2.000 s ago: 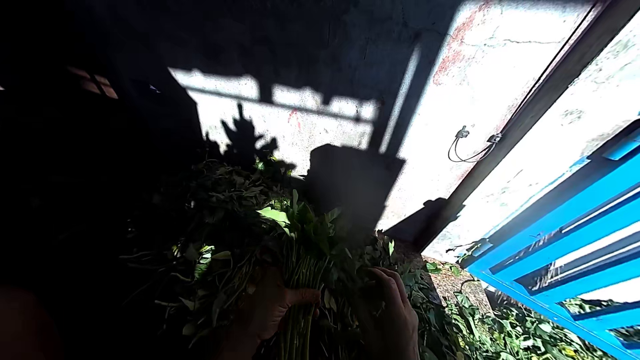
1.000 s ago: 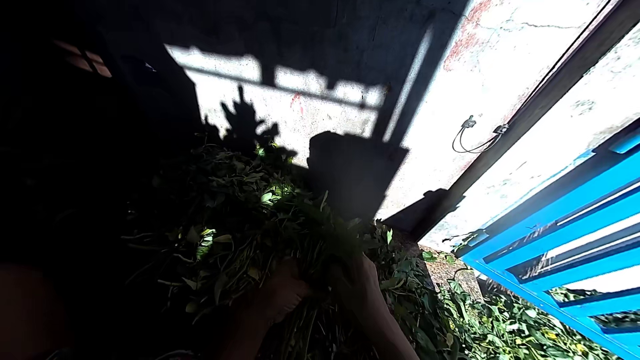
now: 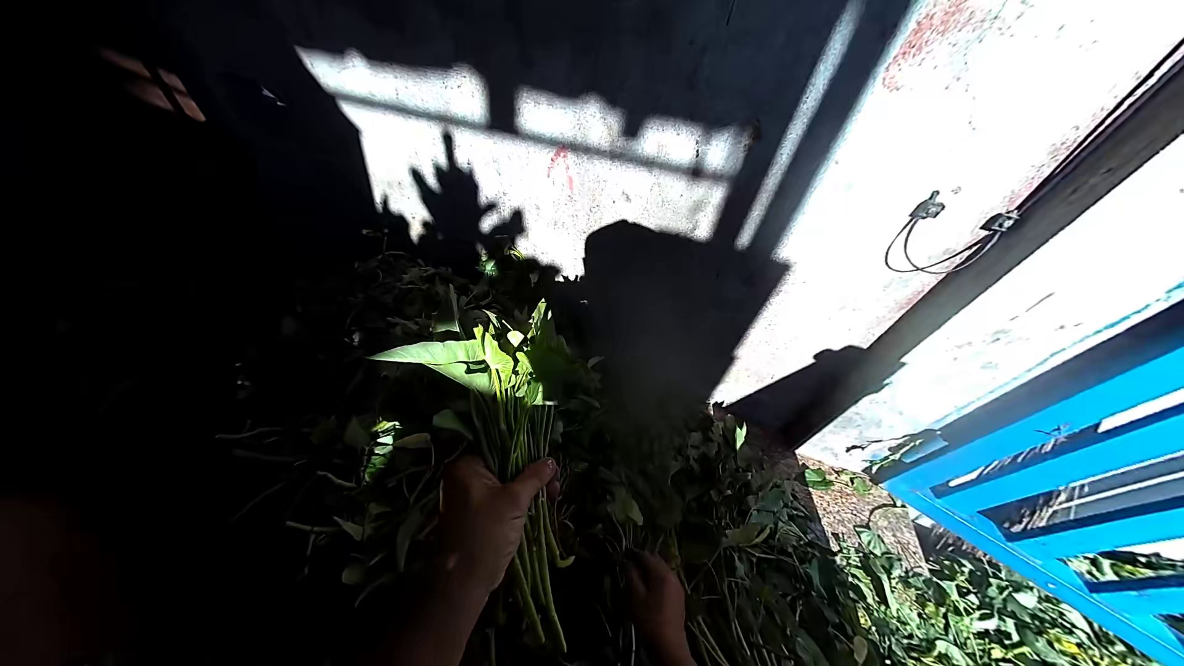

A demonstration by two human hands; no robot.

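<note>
My left hand (image 3: 490, 518) is closed round the stems of a bunch of long-stemmed leafy greens (image 3: 504, 398), held upright, with sunlit leaves at its top and stem ends hanging below the fist. To the right and lower, my right hand (image 3: 655, 592) reaches down into the shaded pile of leafy greens (image 3: 740, 536); its fingers are dark and partly hidden, so I cannot tell whether they grip any stems. More greens lie in shadow left of and behind the bunch.
Behind the pile rises a plastered wall (image 3: 638, 185) crossed by shadows, with a looped cable (image 3: 934, 264) fixed on it. A blue slatted metal gate (image 3: 1064, 499) stands at the right. Sunlit greens (image 3: 980, 601) lie beneath it. The left side is very dark.
The bunch in my left hand now stands up in the light; one second ago both hands were low among the greens. My right hand has moved apart from the left, lower down.
</note>
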